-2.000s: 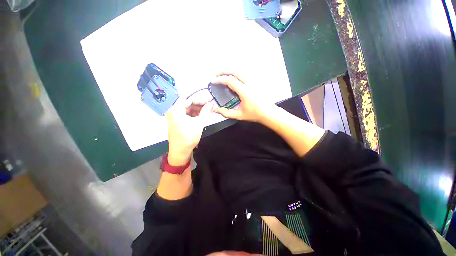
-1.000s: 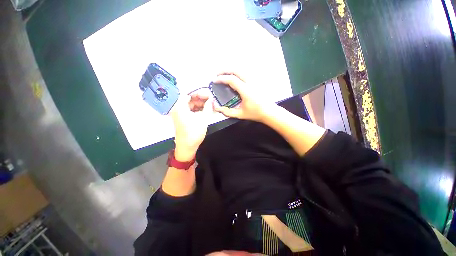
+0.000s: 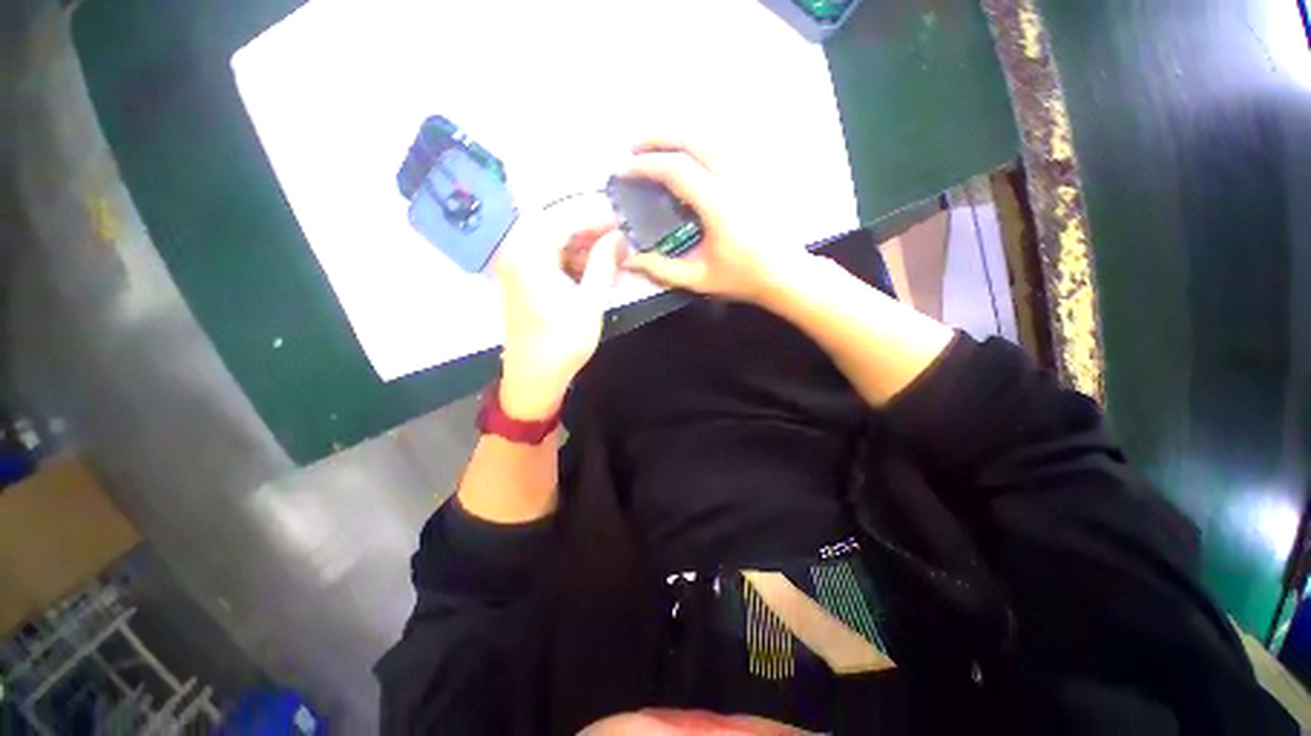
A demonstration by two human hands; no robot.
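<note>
My right hand (image 3: 726, 237) grips a green circuit board with a flat dark square (image 3: 650, 213) on it, held above the near part of the white sheet (image 3: 575, 72). A thin black wire (image 3: 572, 197) arcs from the board toward my left hand (image 3: 546, 295). My left fingertips are pinched together at the board's left edge; what they pinch is too small to tell. A blue-grey cover (image 3: 467, 216) with a dark round centre lies on the sheet to the left, overlapping a darker housing with green inside (image 3: 431, 148).
A blue-grey housing with green inside (image 3: 822, 12) is cut off at the top edge. The green bench top (image 3: 920, 130) surrounds the sheet. A worn, paint-chipped metal edge (image 3: 1057, 187) and a green surface stand at the right. A cardboard box (image 3: 65, 539) sits low at the left.
The whole view has tilted down, so bench, parts and hands sit higher in the picture and the far housing is mostly cut off. Both hands keep nearly the same hold on the board.
</note>
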